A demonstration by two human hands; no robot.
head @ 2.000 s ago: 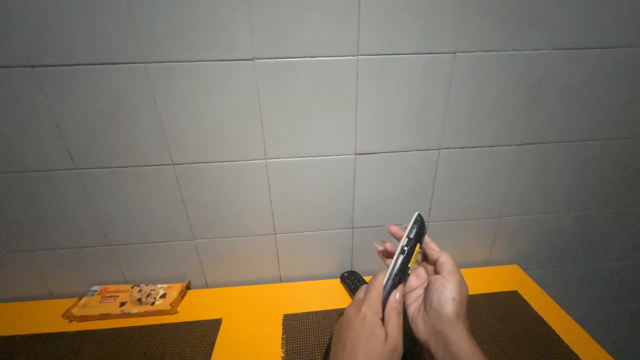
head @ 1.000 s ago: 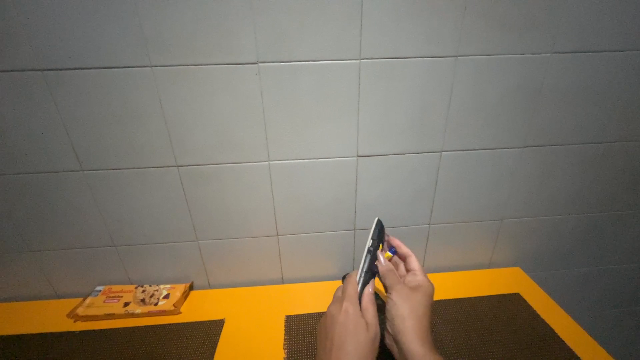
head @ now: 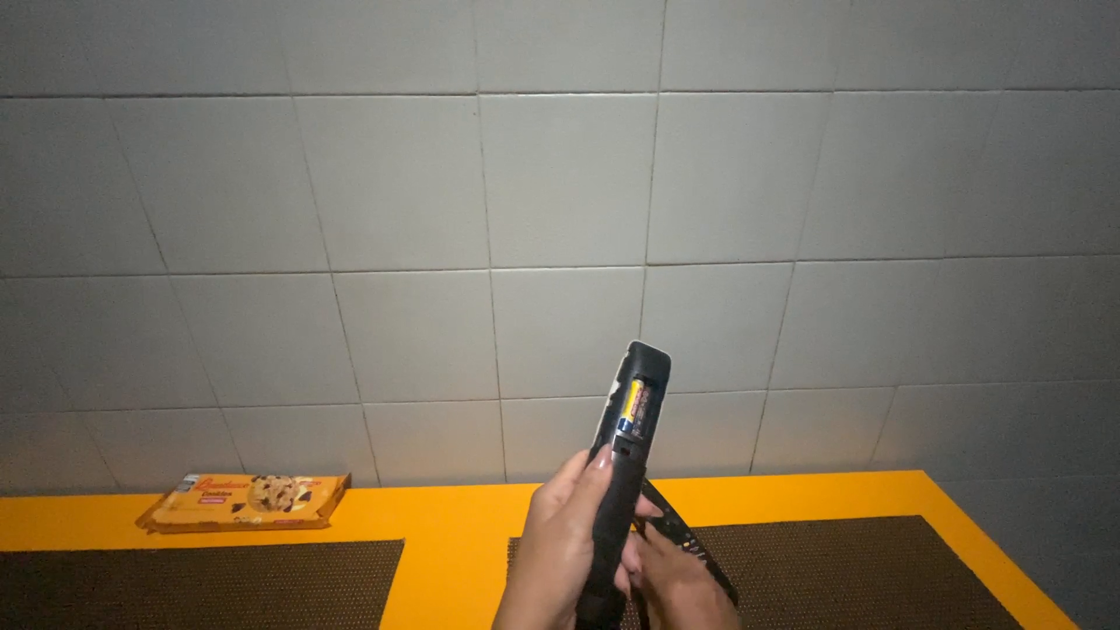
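Observation:
A black remote control (head: 623, 490) is held up with its back facing me and its battery compartment uncovered. One yellow and blue battery (head: 632, 405) lies in the left side of the compartment; the right side looks dark. My left hand (head: 560, 534) grips the remote's lower half, thumb on its back. My right hand (head: 674, 569) is lower, behind and to the right of the remote, partly blurred; whether it holds anything is hidden. Beside it, a second black remote control (head: 687, 534) with buttons lies slanted on the table, partly covered by the hands.
A yellow-orange table (head: 455, 534) stands against a grey tiled wall (head: 569, 184). Two dark woven placemats lie on it, one at the left (head: 201, 586) and one at the right (head: 840, 569). An orange package of cookies (head: 249, 503) rests near the table's back edge at the left.
The held remote has turned so its back and battery compartment face me. My right hand has moved down from the compartment toward the remote's lower end. The blue and yellow item at its fingertips no longer shows there.

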